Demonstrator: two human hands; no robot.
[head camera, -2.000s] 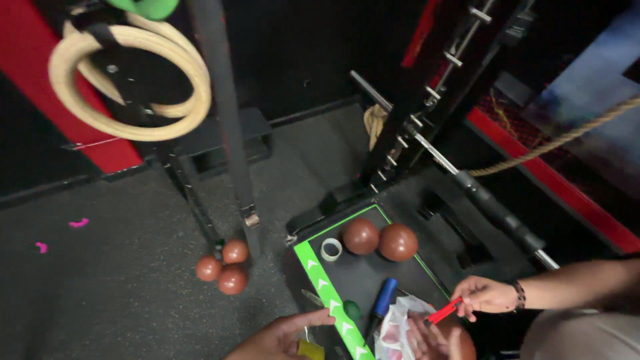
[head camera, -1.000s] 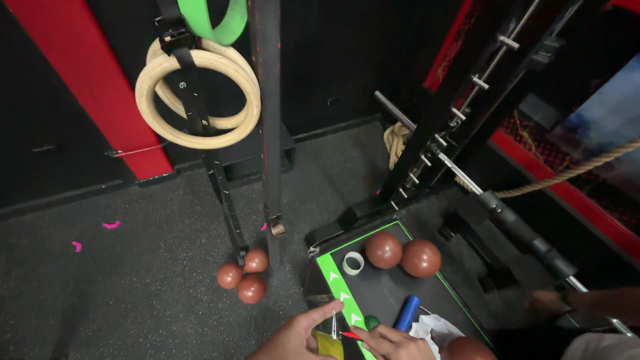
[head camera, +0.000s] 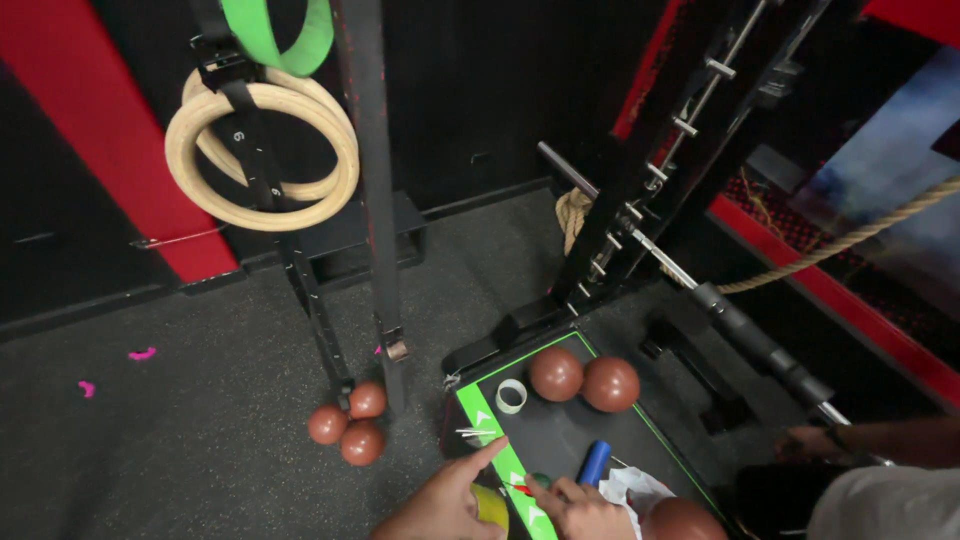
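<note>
My left hand (head camera: 454, 499) comes in at the bottom, index finger stretched out, with a yellow roll (head camera: 490, 507), apparently tape, held in its curl. Just right of it, my right hand (head camera: 585, 511) holds a small red item (head camera: 523, 490) by the fingertips, partly hidden. A dark green round object (head camera: 540, 481) lies beside these fingers. On the black, green-edged platform (head camera: 487, 409) are a pale tape roll (head camera: 511, 396), two brown balloons (head camera: 556, 373) and a blue cylinder (head camera: 595, 463). A white plastic bag (head camera: 634, 486) and another brown balloon (head camera: 684, 520) sit right of my right hand.
Three brown balloons (head camera: 363, 442) touch on the floor by a black post (head camera: 371, 187). Wooden gym rings (head camera: 262, 217) hang at upper left. A barbell (head camera: 750, 337) crosses the right side, above another person's arm (head camera: 892, 442). Pink scraps (head camera: 142, 353) lie on the floor.
Two seconds ago the other person's hand held a red item beside my right hand; that hand has drawn back right. My right hand has moved left beside my left hand, with a red item.
</note>
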